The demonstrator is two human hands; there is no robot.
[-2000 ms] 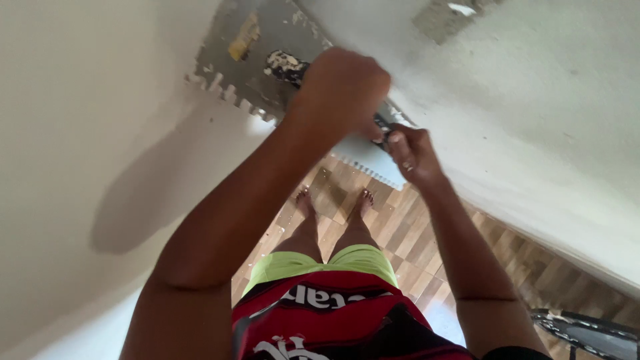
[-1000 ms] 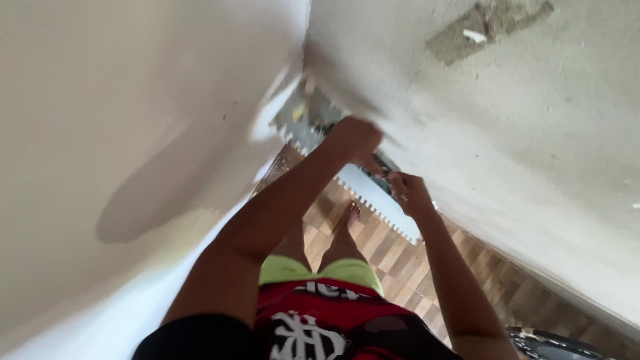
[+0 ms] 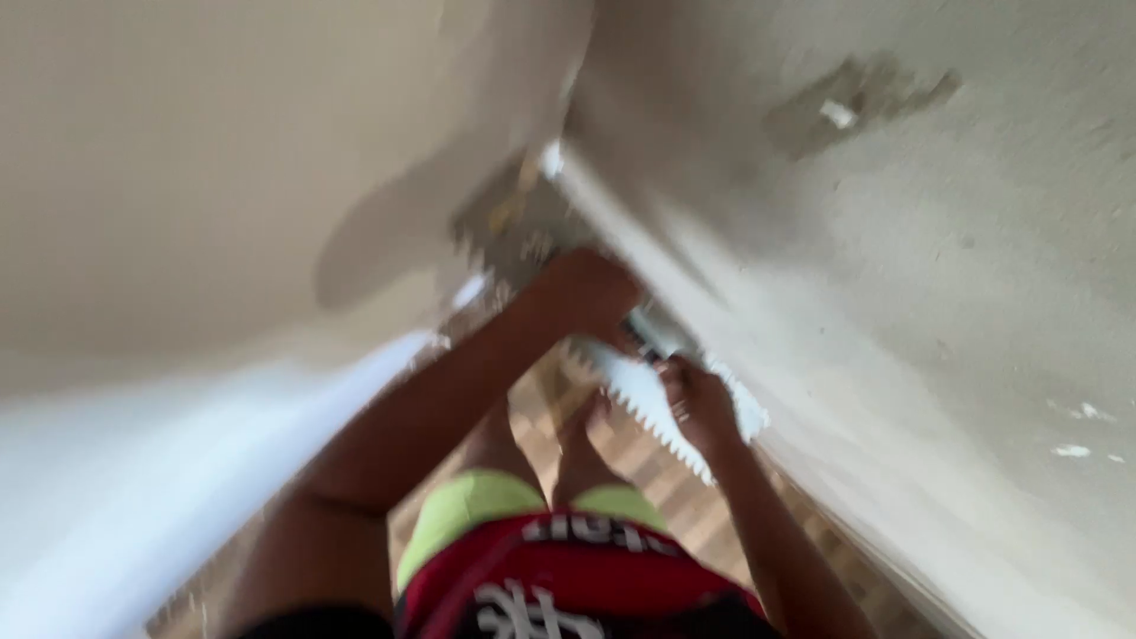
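A long notched metal trowel lies slantwise across the corner between two walls. Grey and yellowish residue marks its upper part, and teeth show along its lower-left edge. My left hand is closed around the dark handle near the middle of the blade and hides much of it. Lower and to the right, my right hand closes on the other end of the handle, with a ring on one finger. The blade's right edge appears against or very near the right wall; blur hides the exact contact.
The left wall carries a dark shadow beside the trowel. A rough grey patch with a white bit marks the right wall. Below are my bare legs and a wood-patterned floor.
The trowel and both hands have moved off the left wall, over to the corner and the right wall. Both hands keep hold of the handle. The view has shifted.
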